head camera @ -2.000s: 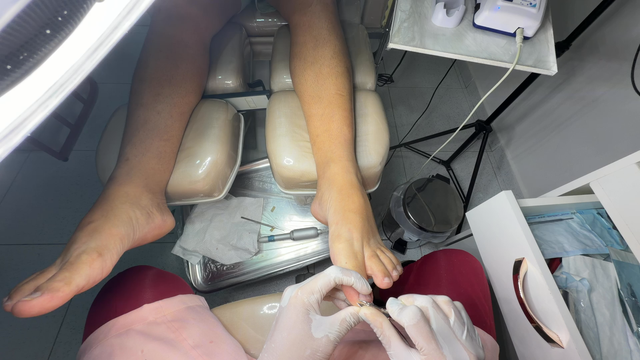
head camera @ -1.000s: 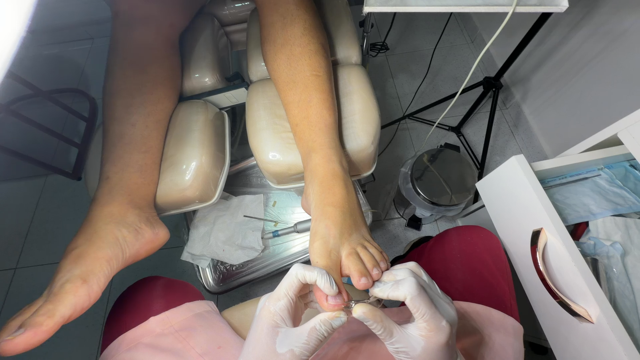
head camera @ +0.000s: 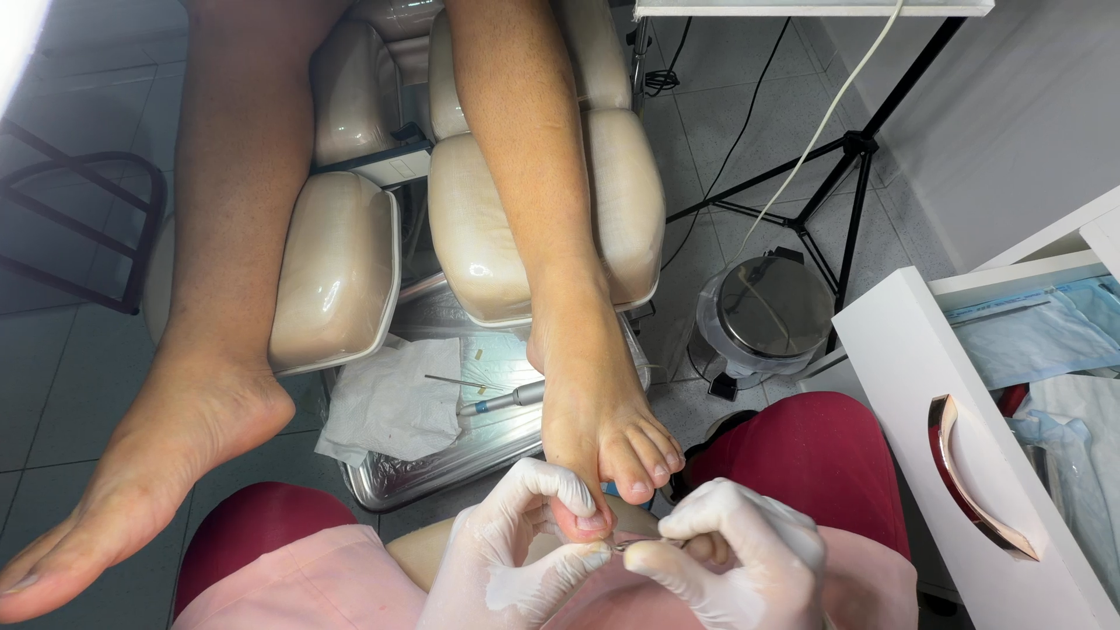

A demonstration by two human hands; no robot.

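A person's bare foot (head camera: 591,402) points down toward me from a cream padded leg rest. My gloved left hand (head camera: 525,547) grips its big toe (head camera: 582,521), index finger over the toe and thumb below. My gloved right hand (head camera: 739,556) pinches a small metal tool (head camera: 647,542), whose tip lies by the toe's end and my left thumb; its kind cannot be told. Beyond the foot, a rotary file handpiece (head camera: 503,400), a thin metal instrument (head camera: 455,381) and a white paper towel (head camera: 394,398) lie on a plastic-covered metal tray (head camera: 376,490).
The person's other foot (head camera: 166,437) hangs at the left. Cream leg rests (head camera: 337,271) stand behind. At right are a lidded metal bin (head camera: 774,306), a black tripod stand (head camera: 857,144) with cables, and an open white drawer (head camera: 927,376) holding blue pouches (head camera: 1041,328).
My right hand has drawn slightly away from the toe, and more of the small metal tool shows. My left hand still holds the big toe. The view has shifted.
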